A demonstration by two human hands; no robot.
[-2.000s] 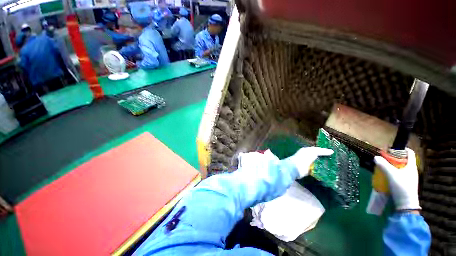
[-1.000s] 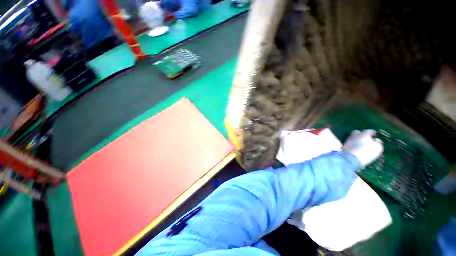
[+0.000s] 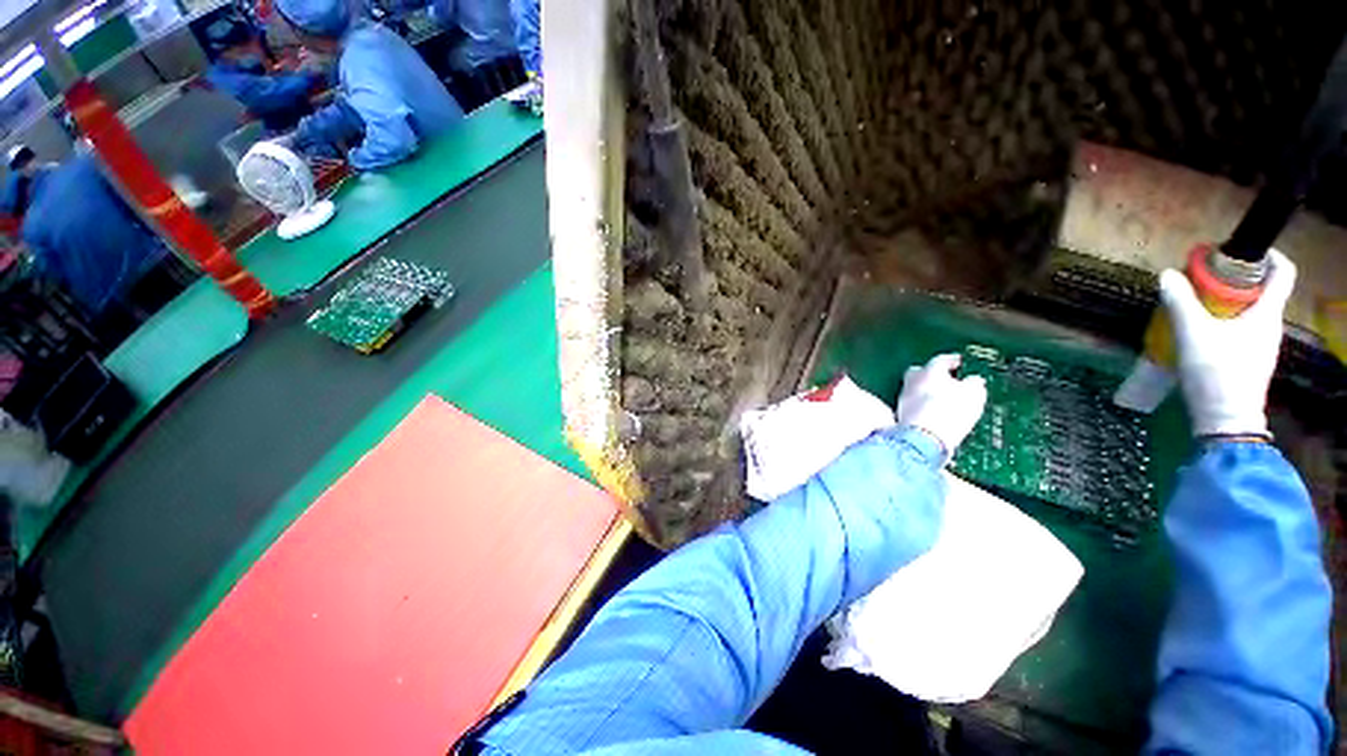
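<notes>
A green circuit board (image 3: 1056, 443) with rows of silvery parts lies on the green booth mat (image 3: 886, 318). My left hand (image 3: 943, 405), in a white glove, holds the board's left edge. My right hand (image 3: 1229, 343), also gloved in white, is closed around the yellow-orange grip of the air nozzle (image 3: 1146, 381). The nozzle's whitish tip points down near the board's upper right, and its black hose rises from the grip. White cloths (image 3: 953, 591) lie in front of and left of the board.
Brown bumpy foam (image 3: 753, 222) lines the booth, with a pale-edged wall (image 3: 579, 296) at left. A metal box (image 3: 1138, 222) stands behind the board. Outside are a red sheet (image 3: 384, 591), a conveyor (image 3: 222, 428) with another board (image 3: 381, 304), a white fan (image 3: 284, 188) and blue-clad people.
The board was held up and tilted two seconds ago; it now lies on the mat. The view swung left, then back. My right hand and nozzle are in full view again.
</notes>
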